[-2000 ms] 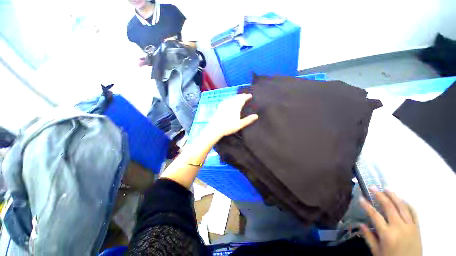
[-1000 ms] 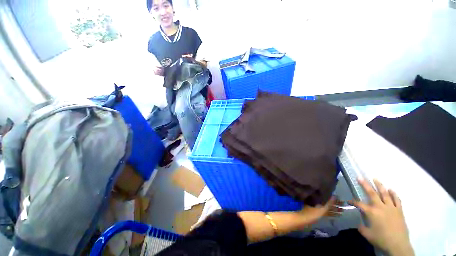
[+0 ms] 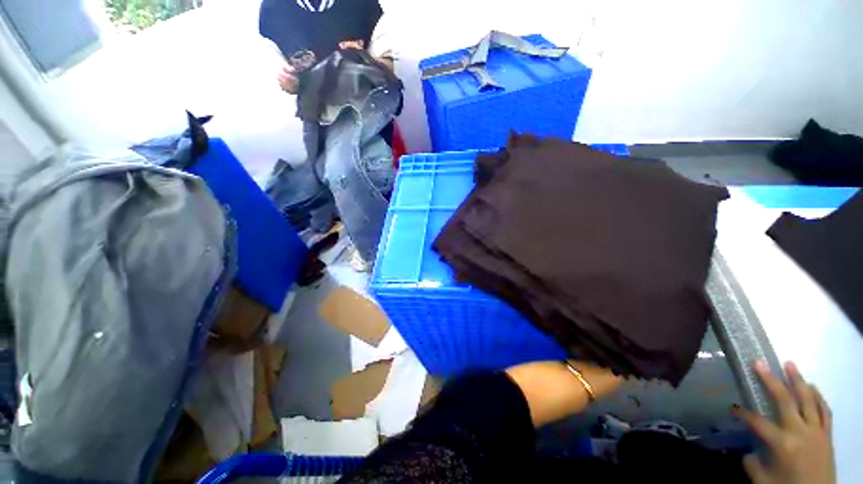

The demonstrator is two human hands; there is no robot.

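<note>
A thick stack of dark brown cut pieces lies on a blue plastic crate, its right side reaching toward the white table. My left hand is at the stack's lower edge; its fingers are hidden under or behind the cloth, so its grip cannot be told. My right hand rests with spread fingers on the table's front edge, on the grey ruler strip, and holds nothing. A single dark panel lies on the table at the far right.
A person handles denim at the back. Another blue crate stands behind, with grey strips on top. A heap of grey denim garments is at the left. Cardboard scraps lie on the floor. A blue chair part shows at the bottom.
My left hand has moved from the stack's upper left side down to its lower edge. My right hand has stayed by the table's edge. The view has shifted.
</note>
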